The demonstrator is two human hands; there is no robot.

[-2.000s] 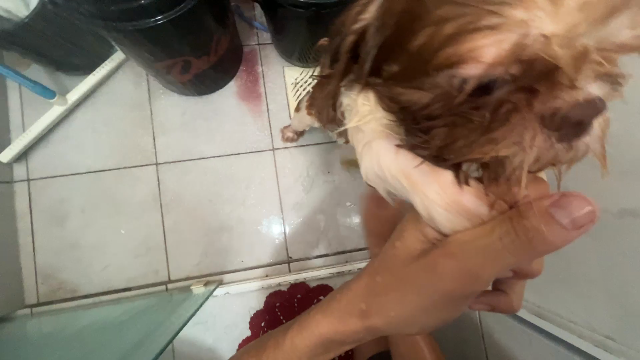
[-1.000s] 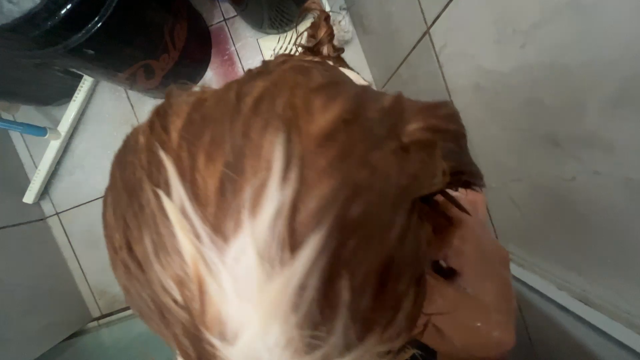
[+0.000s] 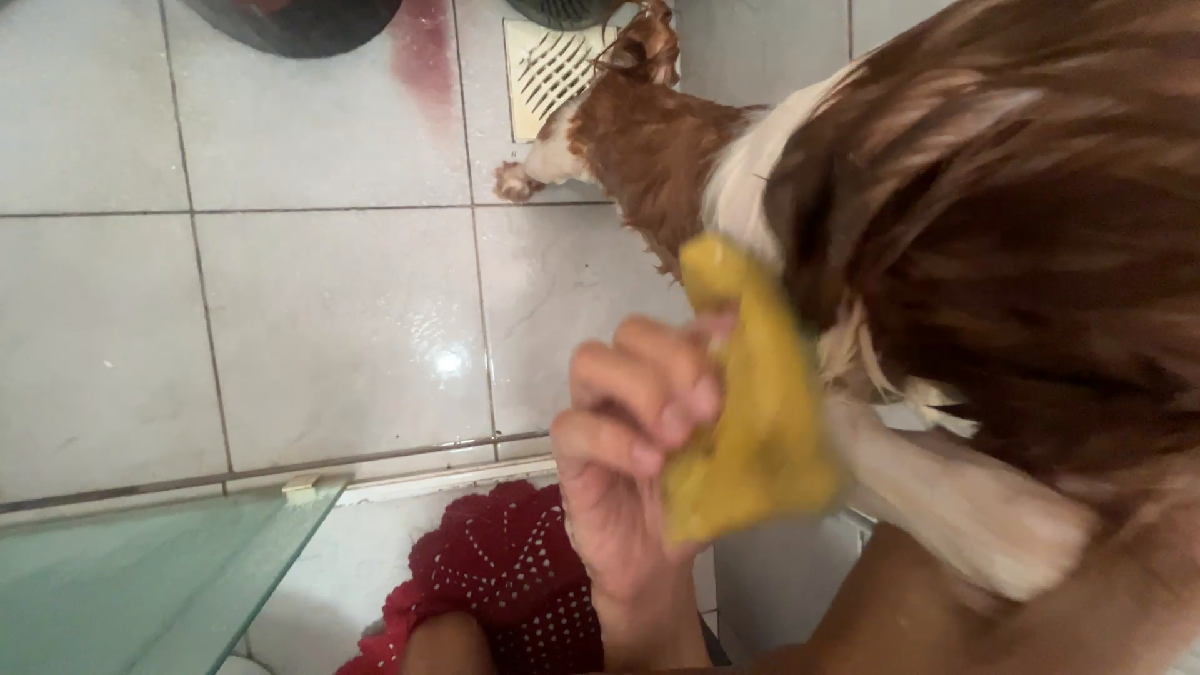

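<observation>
A wet brown-and-white dog [image 3: 1012, 244] fills the right side of the head view, its head not clearly shown. One of its paws [image 3: 516, 180] rests on the tiles at upper centre. My right hand [image 3: 647, 431], palm toward me and fingers curled, grips a soft yellow sponge [image 3: 759, 422], blurred, close beside the dog's chest and a pale leg [image 3: 956, 506]. The thumb is hidden behind the sponge. An arm that looks like my left forearm [image 3: 937, 609] lies under the dog at lower right; its hand cannot be seen.
A square floor drain [image 3: 527, 84] lies by the dog's rear, next to a dark container [image 3: 300, 23]. A glass panel [image 3: 150, 581] projects at lower left above a low sill [image 3: 441, 487]. A red crocheted mat [image 3: 525, 581] lies beyond the sill. The tiles look wet.
The right hand and yellow sponge have come into view. The dog's head, seen two seconds ago with a hand under its chest, no longer shows clearly. The view has shifted.
</observation>
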